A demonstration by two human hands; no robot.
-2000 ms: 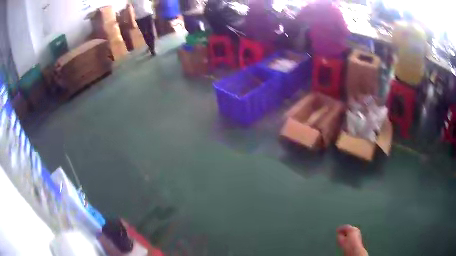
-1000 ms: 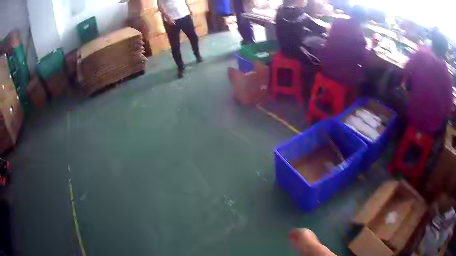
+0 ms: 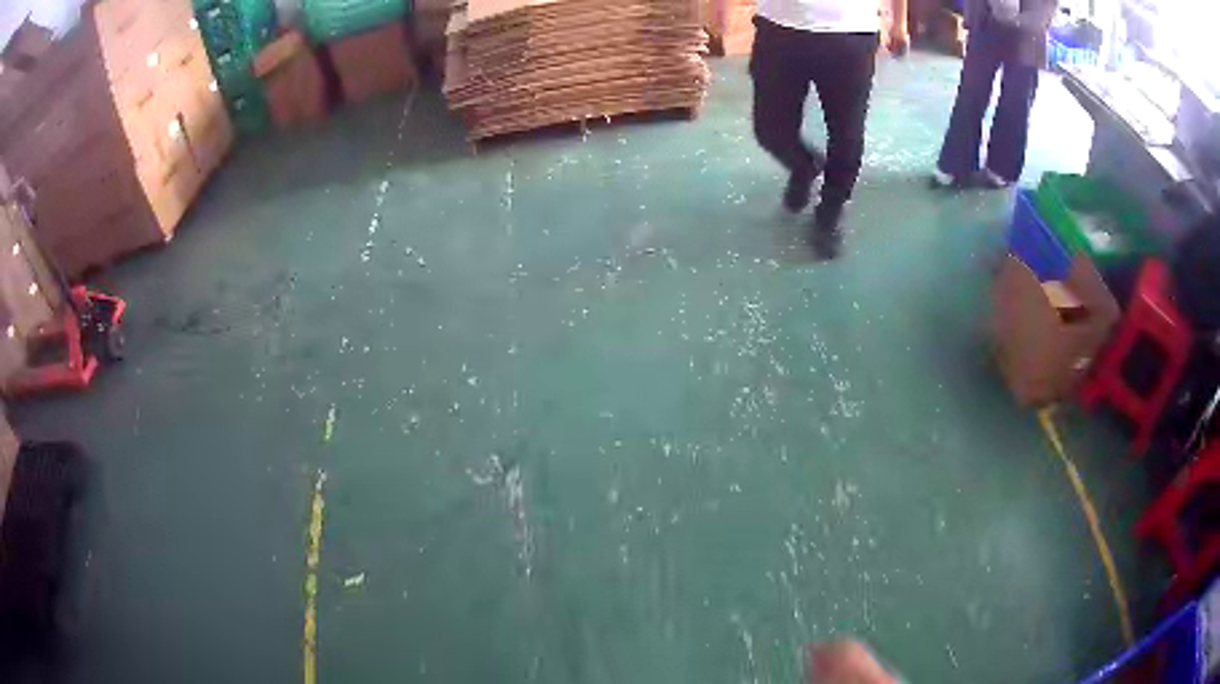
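Observation:
A small part of my right hand shows at the bottom edge, right of centre, cut off by the frame. Whether it holds anything is hidden. My left hand is out of the picture. The worn green floor lies in front of me. A stack of flattened cartons rests on a low pallet at the top centre.
Stacked cartons and a red pallet jack are at the left. A person walks ahead; another person stands behind. At the right are a carton, green crate, red stools and blue crate edge.
The view has swung left and moved forward. The flattened carton stack and the walking person appear larger. The open cartons at the right have left the picture, and my right hand shows less.

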